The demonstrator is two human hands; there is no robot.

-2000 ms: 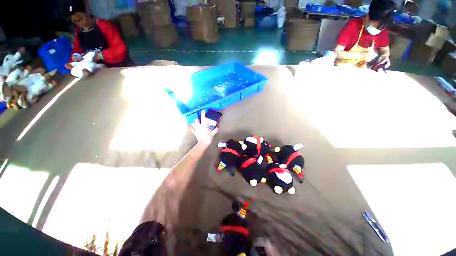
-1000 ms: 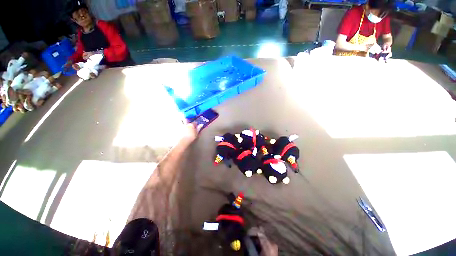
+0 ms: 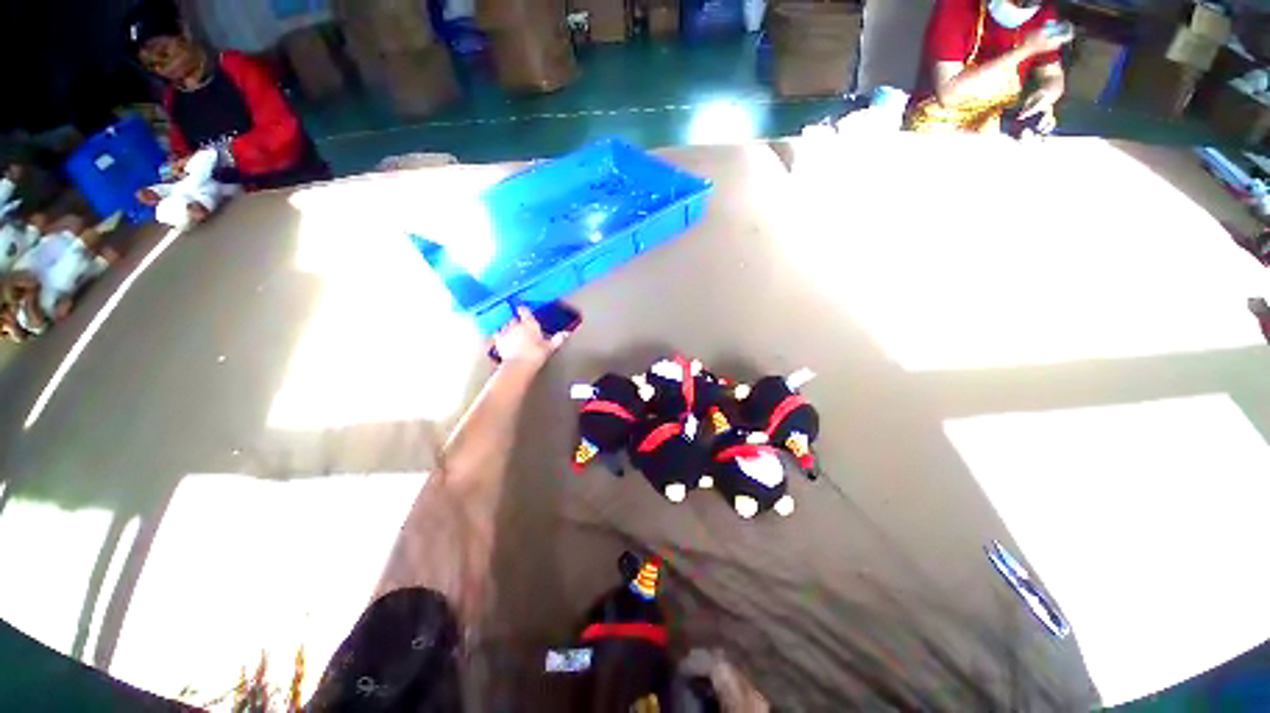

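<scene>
My left hand is stretched forward and rests at a dark mobile phone with a reddish edge, beside the blue tray; its fingers lie on the phone's left part. My right hand is at the bottom edge, partly cut off and blurred, beside a black plush toy with a red band, a white label and a red-and-yellow striped tip. A dark thing shows at the right hand; its grip is unclear. Several similar toys lie in a cluster beyond.
A large blue tray lies beyond the phone. Slim metal snips lie on the brown table at right. Two people sit across the table, one with white plush pieces. Cartons stand behind. Sunlight patches cover parts of the table.
The phone screen, lit a second ago, now looks dark, and my left hand has shifted further over it. The whole view has shifted slightly. The person at right has raised a hand.
</scene>
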